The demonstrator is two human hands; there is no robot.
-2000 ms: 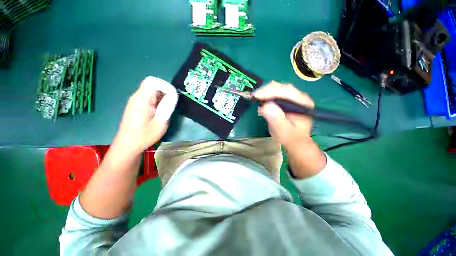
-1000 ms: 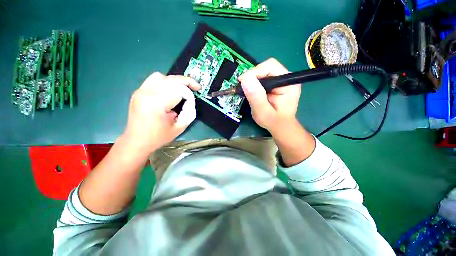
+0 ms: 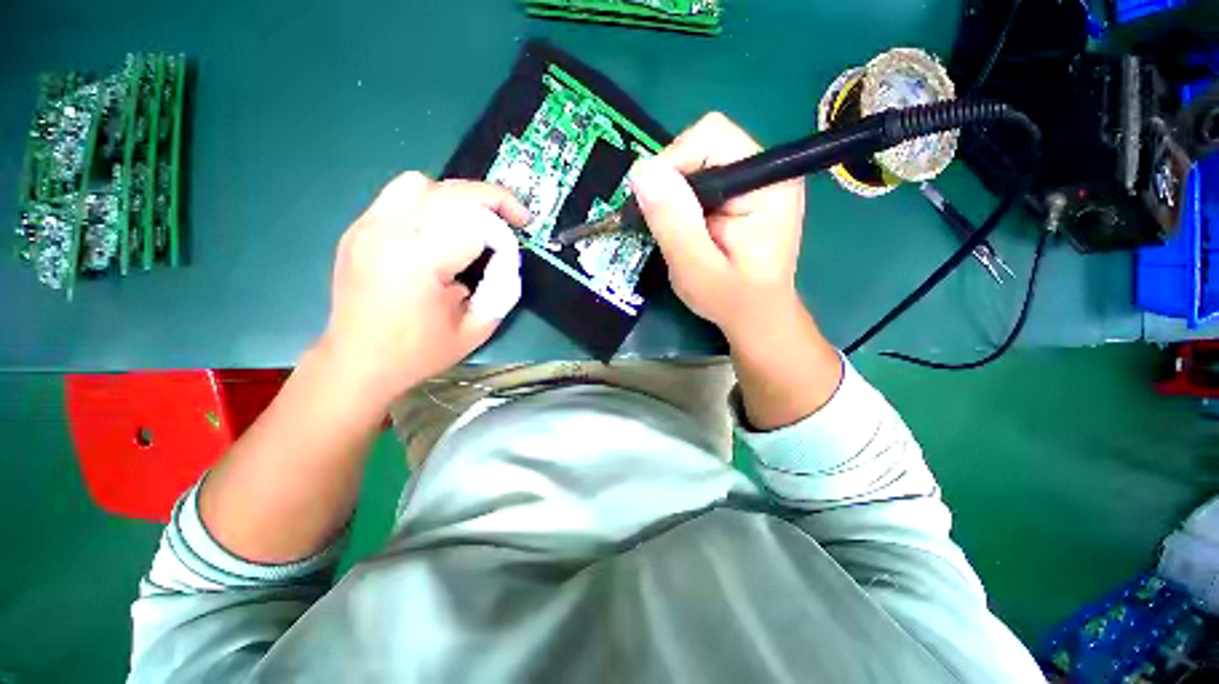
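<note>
A green PCB panel (image 3: 575, 127) lies tilted on a black work pad (image 3: 556, 301) in front of me. My right hand (image 3: 726, 227) is closed on the black soldering iron (image 3: 802, 155). The iron's metal tip points left and down at the panel's lower middle. My left hand (image 3: 425, 267) is at the panel's left edge, thumb and fingers pinched together, with a white covering on the thumb. Solder wire between those fingers cannot be made out. A thin strand shows below the hand.
Stacked panels (image 3: 154, 160) stand at the left; another stack (image 3: 628, 11) is cut off at the top. The cleaning pot (image 3: 909, 118), tweezers (image 3: 965, 230), black soldering station (image 3: 1123, 167) and blue bins (image 3: 1176, 274) are at the right. A red stool (image 3: 147, 434) is below the bench.
My left hand has come in from beside the pad to the panel's edge, fingers pinched. The iron's tip has moved left on the panel. The whole view has shifted.
</note>
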